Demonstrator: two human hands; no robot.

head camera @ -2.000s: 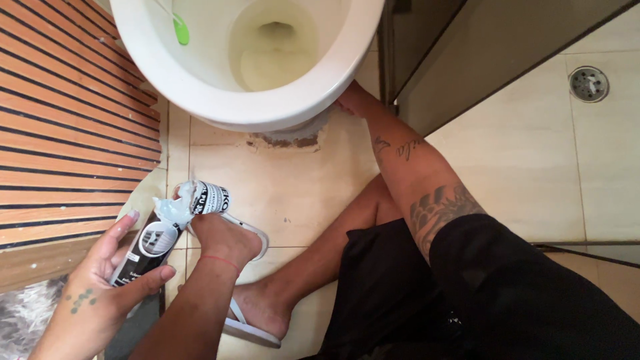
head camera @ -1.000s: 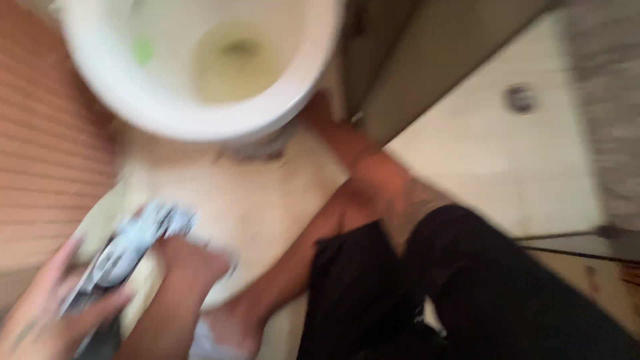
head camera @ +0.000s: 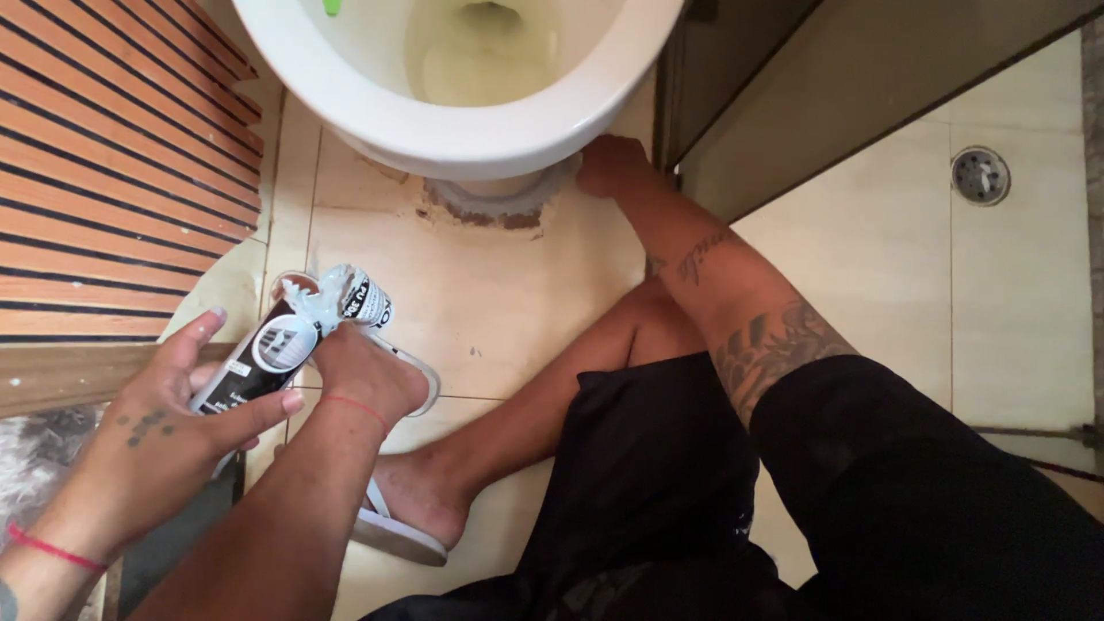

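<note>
My left hand [head camera: 172, 405] holds a black and silver sausage pack of sealant [head camera: 267, 349] at the lower left. Its far end is twisted and crumpled foil, with a printed end piece folded to the right, above a foot in a flip-flop. Under the right side of the white toilet bowl [head camera: 466, 142], my right hand [head camera: 614, 166] is at the pedestal with fingers curled. Its fingertips are partly hidden, so whether it holds something cannot be told. Grey sealant [head camera: 496, 200] lines the front of the toilet base, above a rough brownish patch on the tiles.
Wooden slats [head camera: 112, 172] with a broken edge stand at the left. A dark glass panel [head camera: 776, 112] runs along the right, with a round floor drain [head camera: 981, 176] beyond it. My feet in flip-flops [head camera: 401, 536] and a grey furry item [head camera: 43, 453] are lower down. A green piece [head camera: 331, 7] hangs inside the bowl.
</note>
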